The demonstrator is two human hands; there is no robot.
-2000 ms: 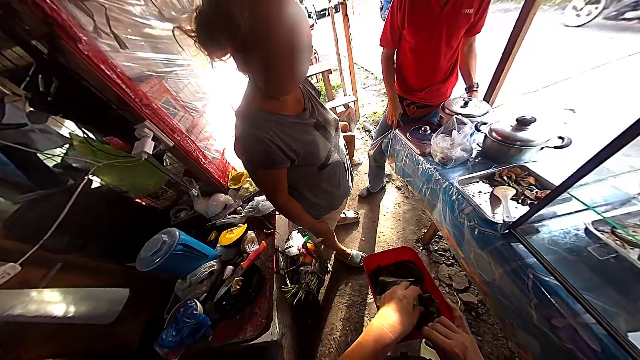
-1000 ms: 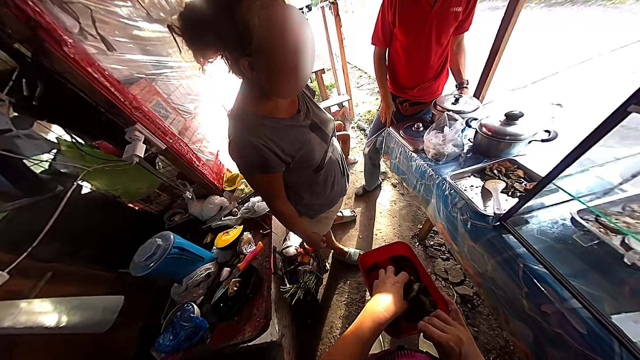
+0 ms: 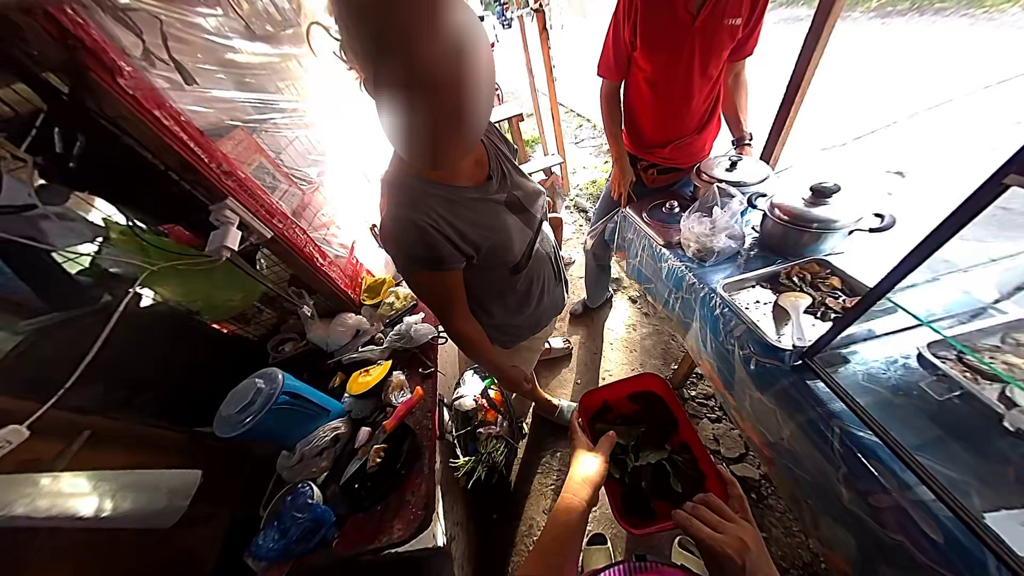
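A red plastic basin [image 3: 588, 400] with dark green leaves [image 3: 652, 464] in it is held low in front of me. My left hand [image 3: 590, 462] grips its left rim, the thumb over the edge. At the near right corner my right hand [image 3: 724, 516] holds the rim, its fingers lying over the inner side. The undersides of both hands are hidden. Just beyond the basin's far left corner is the hand of a person in a grey shirt [image 3: 488, 240].
Left, a cluttered table [image 3: 424, 504] bears a knife with an orange handle [image 3: 402, 410], a blue pitcher [image 3: 280, 406] and cut squash [image 3: 369, 377]. Right, a covered table holds a pot [image 3: 812, 224] and a food tray [image 3: 788, 308]. A person in red [image 3: 680, 88] stands beyond.
My left hand has moved from the leaves inside the basin to its left rim. My right hand remains at the near right side.
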